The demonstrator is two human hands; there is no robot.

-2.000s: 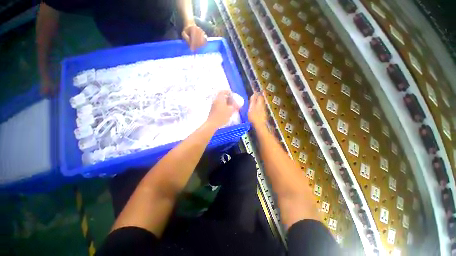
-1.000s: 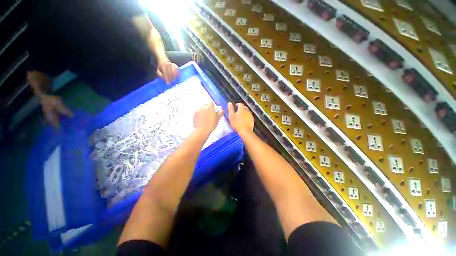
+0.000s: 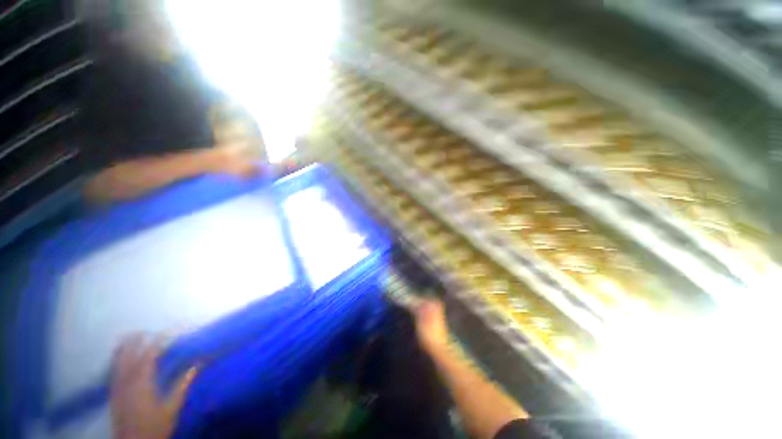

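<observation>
The picture is strongly blurred. An upper blue tote (image 3: 236,343) with a flat white surface inside lies over the left part of a lower blue tote (image 3: 343,279). Bright white contents show at the lower tote's right end. My left hand (image 3: 146,386) is at the upper tote's near rim, fingers over the inside and thumb apart on the outer side, gripping the rim. My right hand (image 3: 429,321) is off the totes, just right of the lower tote's near corner, beside the rack. Its fingers are too blurred to read.
Another person's arm (image 3: 163,170) reaches along the totes' far side, the hand near the far rim. The tiered rack (image 3: 514,206) runs diagonally along the right. Strong glare covers the top centre and lower right. Dark shelving (image 3: 43,103) stands at the upper left.
A blue tote has come over the lower tote from the left, covering most of the adapters. My left hand has moved left to its rim. My right hand has left the tote corner. The view has swung.
</observation>
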